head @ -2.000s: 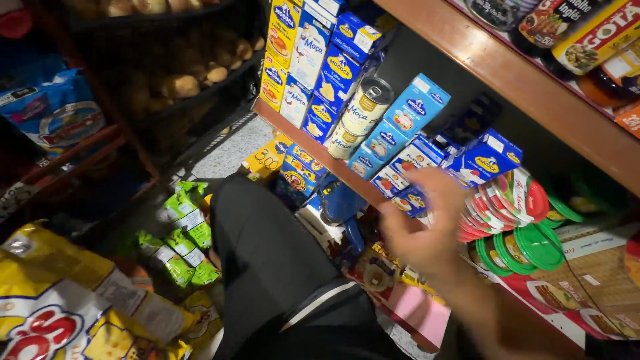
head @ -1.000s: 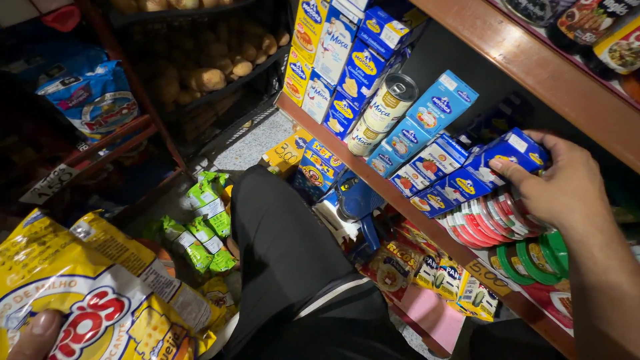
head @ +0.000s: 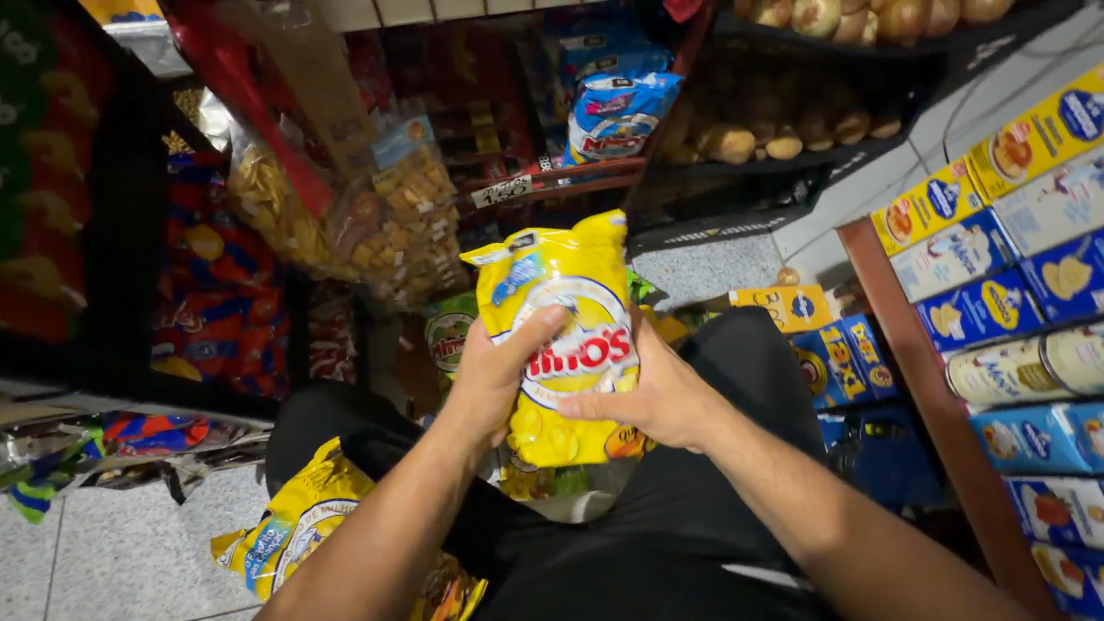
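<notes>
A yellow snack bag [head: 569,431] is held upright between both of my hands, above my lap. My left hand [head: 496,371] grips its left side, the thumb lying across the front. On the right side my right hand [head: 651,392] holds it, thumb pressed on the lower front. A second yellow snack bag [head: 302,526] lies at the lower left, partly hidden behind my left forearm. Blue snack bags [head: 617,116] stand in a rack beyond my hands. Behind my left hand a green snack bag [head: 450,332] is partly visible.
Boxes and cans of condensed milk [head: 1005,371] line a shelf [head: 923,397] on the right. Crates of onions [head: 815,17] and potatoes [head: 733,145] stand at the back. Bagged snacks [head: 392,224] hang at the left. More boxes [head: 841,362] sit low beside my right knee.
The view has swung left. My right hand has left the blue carton on the shelf and now holds the yellow bag with my left hand, which was on a yellow bag one second ago.
</notes>
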